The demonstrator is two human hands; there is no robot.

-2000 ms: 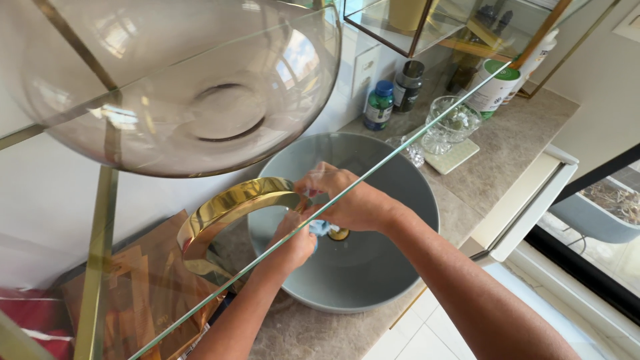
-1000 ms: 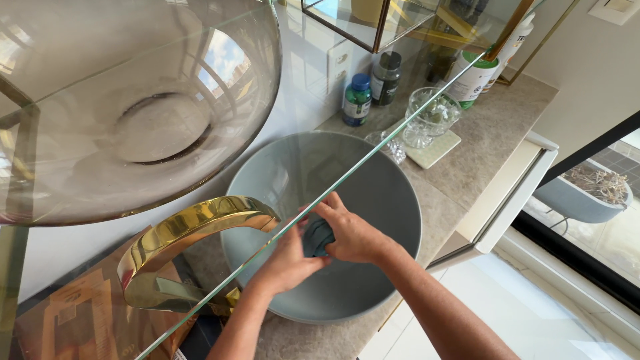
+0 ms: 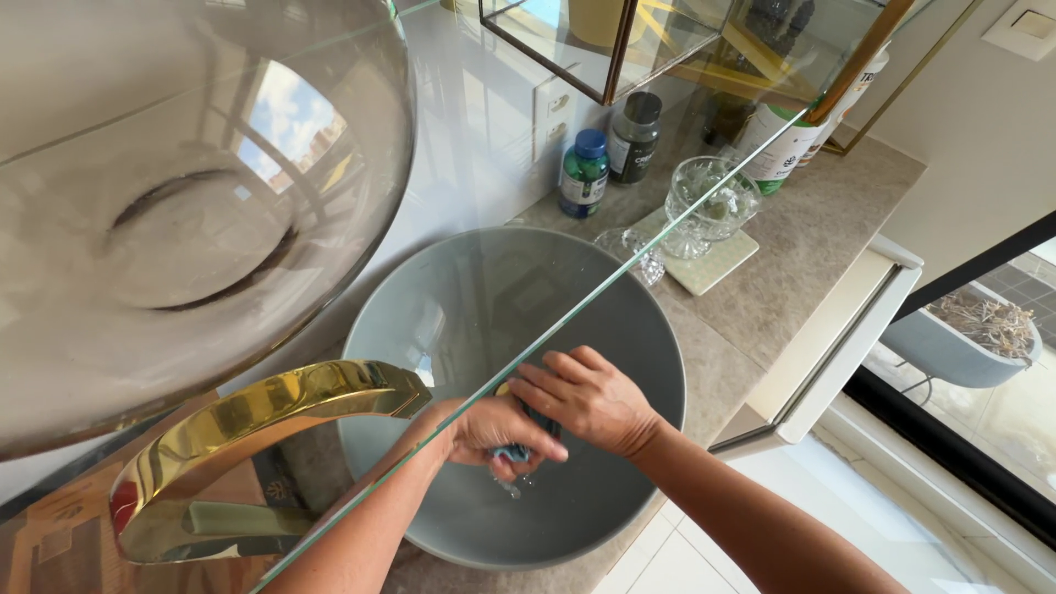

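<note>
Over the round grey basin (image 3: 610, 495), my left hand (image 3: 499, 429) and my right hand (image 3: 582, 400) are close together around a small wet bluish cloth (image 3: 511, 452). Part of a dark object shows between the fingers; what it is I cannot tell. Drops of water fall below my left hand. A polished gold faucet (image 3: 305, 396) arches from the left, its spout end near my left wrist. The edge of a glass shelf (image 3: 594, 297) crosses the view above the left forearm.
A large smoky glass bowl (image 3: 206, 231) fills the upper left. Behind the basin stand a green bottle with a blue cap (image 3: 584, 177), a dark jar (image 3: 635, 140) and a cut-glass cup (image 3: 709, 202) beside a pale coaster (image 3: 718, 264). An open drawer (image 3: 833, 355) juts out at the right.
Both hands have stayed over the basin while turning their grip. A second ago they were around a dark teal object; now the fingers cover more of it and drops fall.
</note>
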